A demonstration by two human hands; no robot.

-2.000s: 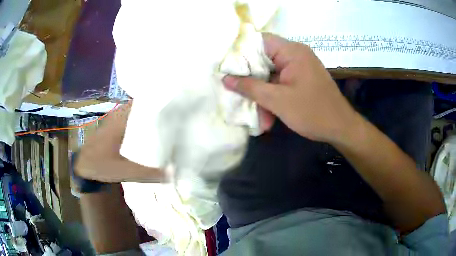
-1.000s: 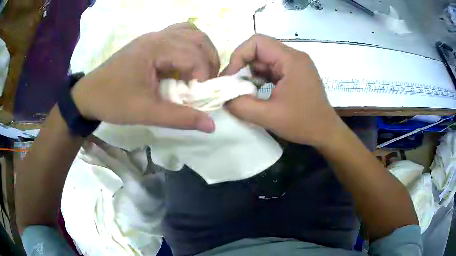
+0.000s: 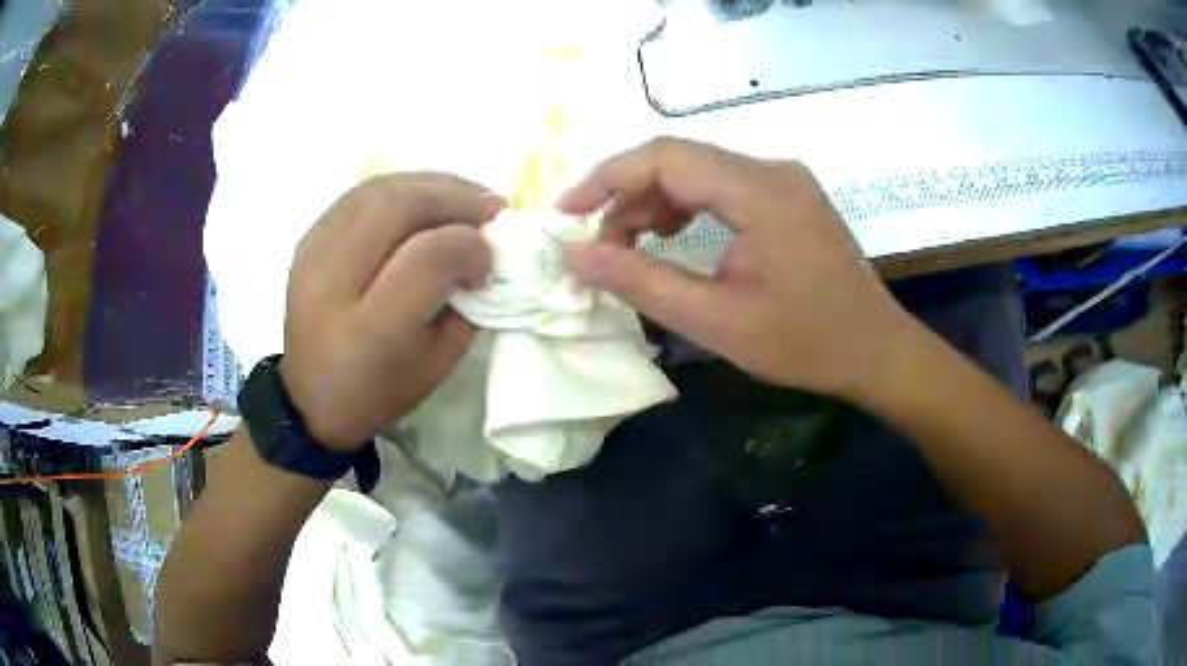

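A cream garment piece (image 3: 573, 377) is bunched between my two bare hands, above my dark-clothed lap at the table's front edge. Its lower end hangs free in folds below my fingers. Its upper part spreads over the white table and is washed out by glare. My left hand (image 3: 378, 293), with a dark band on the wrist, grips the bunched cloth from the left, its thumb partly hidden. My right hand (image 3: 742, 267) pinches a fold of it between thumb and index finger at the right.
The white table has a printed ruler (image 3: 963, 189) along its curved front edge. A machine bed plate (image 3: 833, 59) with a dark outline lies behind. A black tool (image 3: 1157, 72) is at the far right. More cream cloth hangs at lower left (image 3: 341, 572) and right (image 3: 1130, 423). Cartons (image 3: 98, 559) stand at left.
My left hand has turned more upright around the cloth and moved slightly lower. The held cloth is bunched more tightly, its loose end now hanging between my hands. My right hand keeps its pinch.
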